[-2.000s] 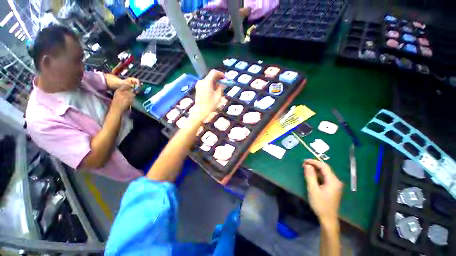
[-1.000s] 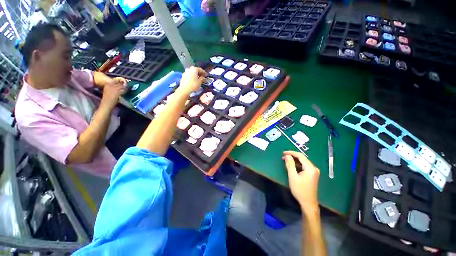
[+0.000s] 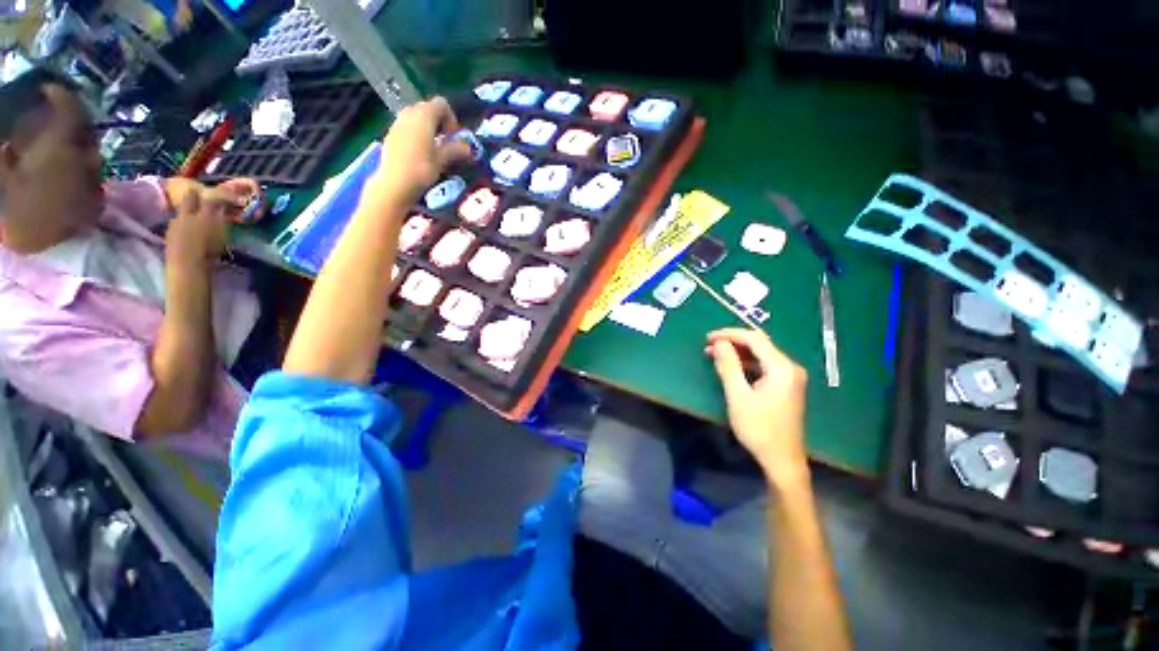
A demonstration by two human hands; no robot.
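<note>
My left hand [image 3: 420, 155] is over the far left part of a black foam tray [image 3: 531, 404], its thumb and fingers around a small blue-edged unit [image 3: 470, 144]; whether the unit has left its pocket is hard to tell. The tray holds rows of pink, white and blue units [image 3: 539, 282]. My right hand [image 3: 766, 390] is above the green mat, fingers curled with a gap, nothing visible in it. Its fingertips are just below the end of a thin tan stick [image 3: 718, 293]. White plates [image 3: 763, 239] lie beyond the stick.
Silver tweezers [image 3: 829, 333] and a dark-handled tool [image 3: 801, 229] lie right of my right hand. A yellow sheet [image 3: 658, 254] lies beside the tray. A light-blue strip [image 3: 985, 235] overlaps a second black tray [image 3: 909, 439]. A person [image 3: 89, 274] sits at left, and a metal post [image 3: 362, 54] stands behind the tray.
The view has shifted, so the bench sits higher and further left. My left hand has moved slightly along the tray's far left part; a unit now shows at its fingertips. My right hand stays near the stick.
</note>
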